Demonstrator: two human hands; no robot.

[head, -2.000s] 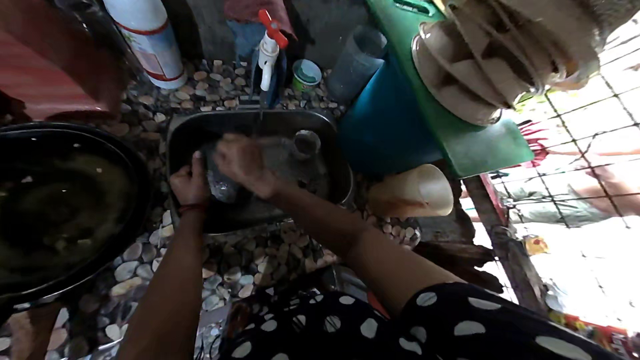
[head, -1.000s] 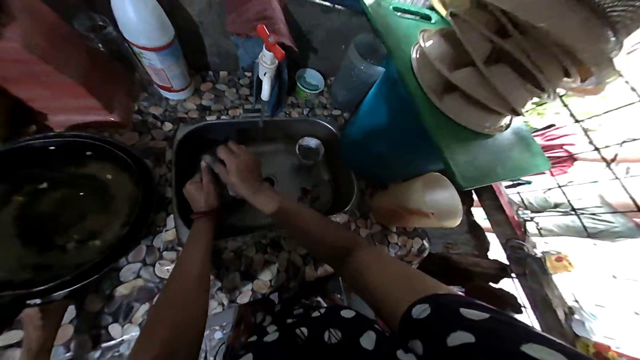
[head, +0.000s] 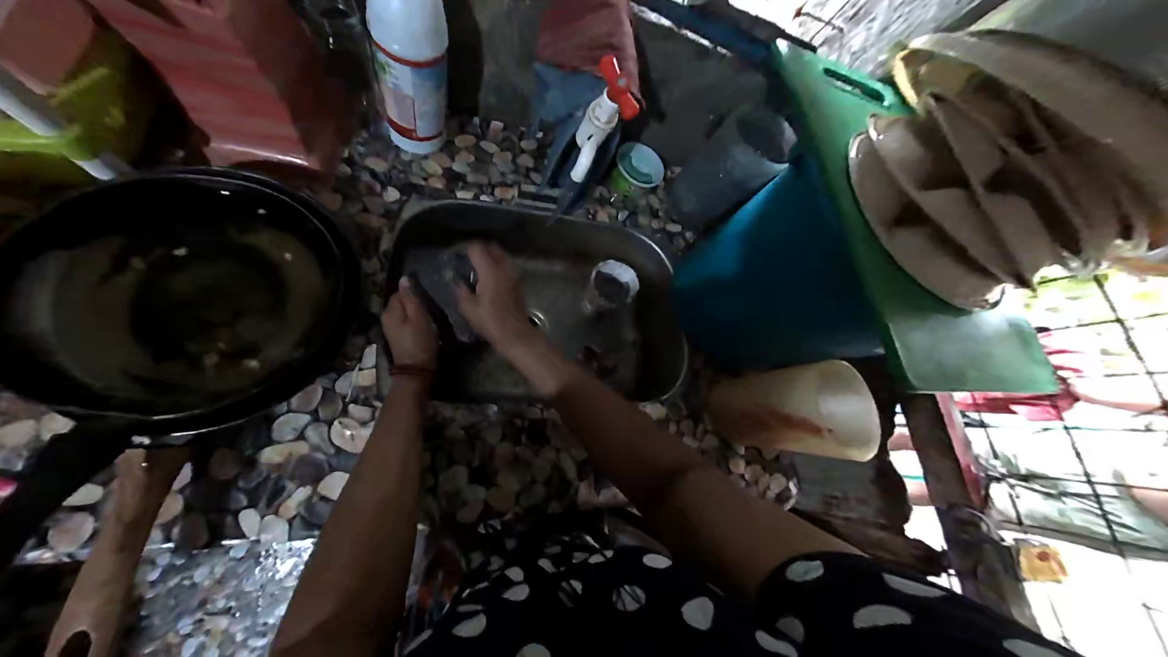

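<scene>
In the left part of the metal sink basin (head: pixel 671 342), my left hand (head: pixel 410 326) grips the lower left edge of a dark, flat, wet-looking item (head: pixel 443 287), whose kind I cannot tell. Against its upper face my right hand (head: pixel 493 287) presses a small dark wad, blurred and partly hidden by the fingers. A small clear cup (head: pixel 611 285) stands in the basin to the right of my hands. Above the basin's back rim is a white plastic tap (head: pixel 595 128) with a red handle; no running water can be made out.
A large black pan (head: pixel 210 301) holding murky liquid lies left of the sink. Behind stand a white bottle (head: pixel 411 82) and a small green tub (head: pixel 637 169). At right are a blue container (head: pixel 776 274), a green board (head: pixel 967 351) under stacked plates (head: pixel 985 182), and a tipped beige cup (head: pixel 794 411).
My right hand has shifted over the dark item between frames, while my left hand stays at its edge. The view has moved somewhat, showing more of the left side.
</scene>
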